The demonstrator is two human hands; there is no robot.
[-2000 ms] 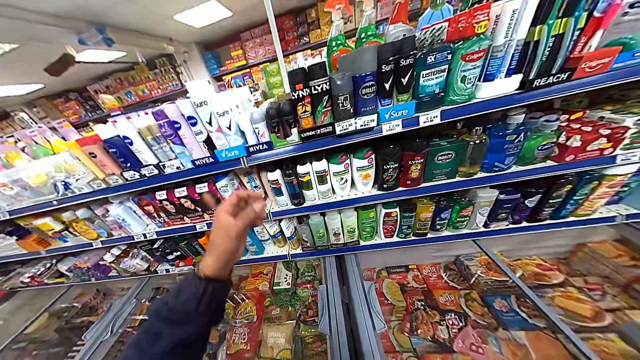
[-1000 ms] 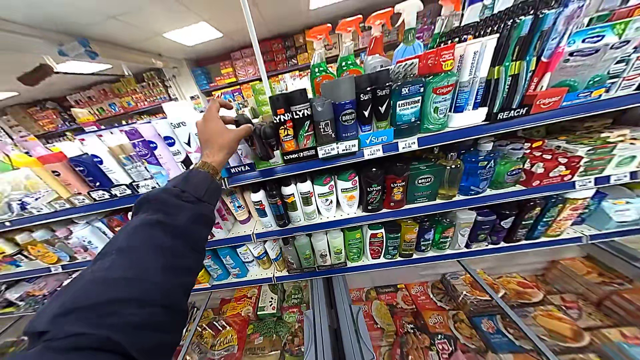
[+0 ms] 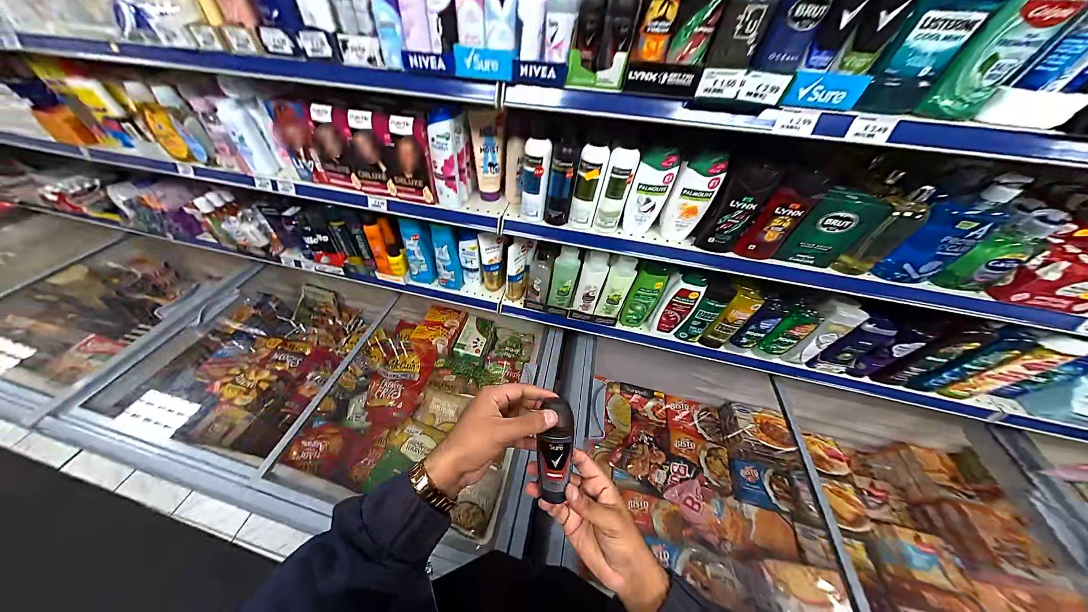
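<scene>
A black Sure roll-on deodorant (image 3: pixel 556 459) stands upright between my two hands, its printed front turned to the camera. My left hand (image 3: pixel 501 425), with a gold watch at the wrist, grips its rounded black cap between thumb and fingers. My right hand (image 3: pixel 599 514) holds the lower part of the bottle from the right, thumb in front. On the upper shelf, two similar dark roll-ons (image 3: pixel 602 38) rest in a green-edged tray behind the shelf labels.
Glass-topped chest freezers (image 3: pixel 161 357) with packaged frozen food lie below and around my hands. Behind them rise blue-edged shelves (image 3: pixel 722 248) with shampoo, shower gel and hair dye boxes. A tiled ledge (image 3: pixel 170 497) runs along the freezers' base at lower left.
My left hand has come down from the upper shelf and now holds the deodorant. My right hand has come into view, also on the bottle. The view has tilted down.
</scene>
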